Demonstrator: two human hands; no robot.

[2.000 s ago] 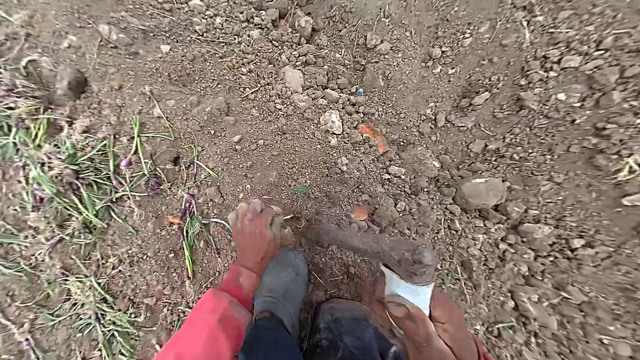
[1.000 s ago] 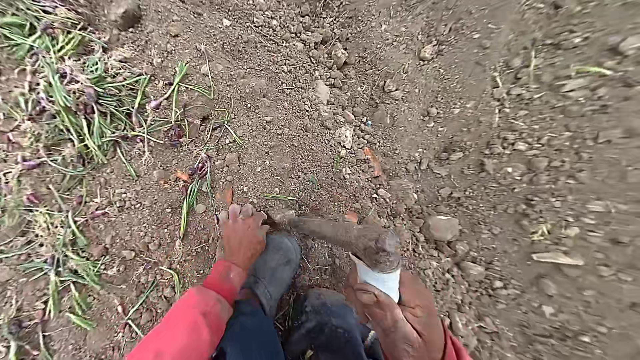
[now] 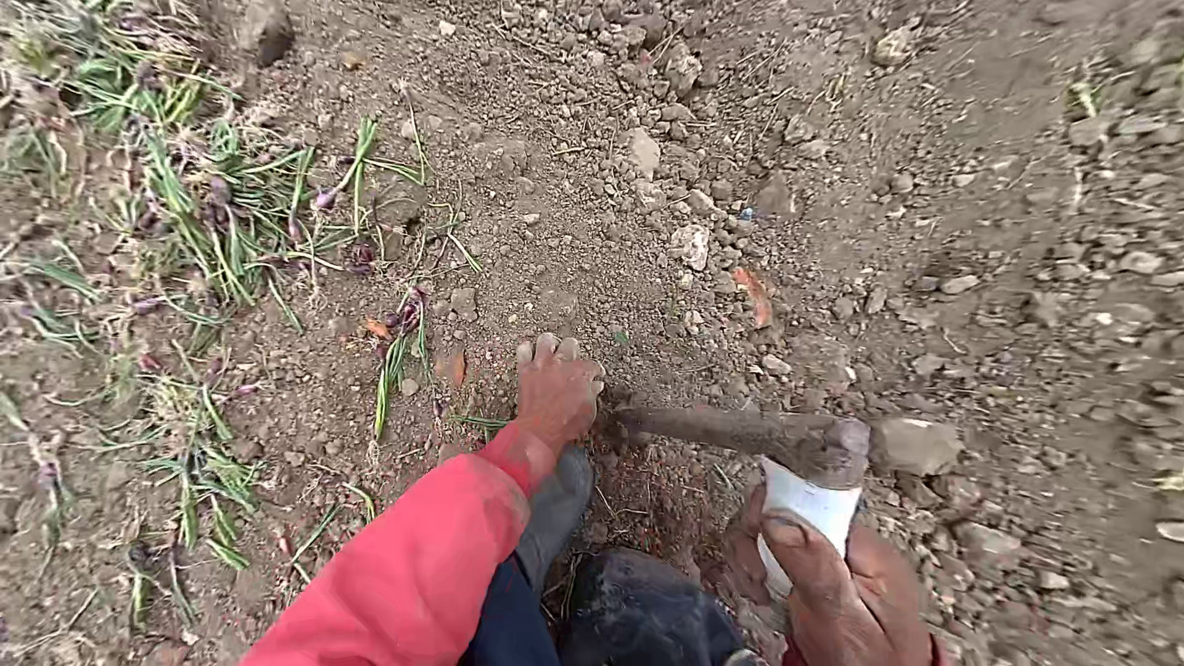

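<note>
My right hand (image 3: 832, 573), at the lower right, is closed round the white-wrapped handle (image 3: 809, 504) of a digging tool. The tool's dirty metal head (image 3: 740, 433) points left, its narrow end at the soil beside my left hand. My left hand (image 3: 557, 388) rests on the ground just above my left boot, fingers curled down; whether anything is under them is hidden. Purple onions with green leaves (image 3: 217, 217) lie scattered over the soil at the left, and a small bunch (image 3: 398, 351) lies nearer my left hand.
A grey boot (image 3: 560, 513) and a dark, muddy knee or boot (image 3: 638, 610) are at the bottom. A large stone (image 3: 916, 446) lies right of the tool head. Orange fragments (image 3: 754, 296), clods and stones (image 3: 691, 246) dot the soil, with a dark clod (image 3: 265, 32) at the top left.
The view has shifted, bringing more of the onions in at the left. My right hand keeps its hold on the tool, and my left hand stays low by the boot.
</note>
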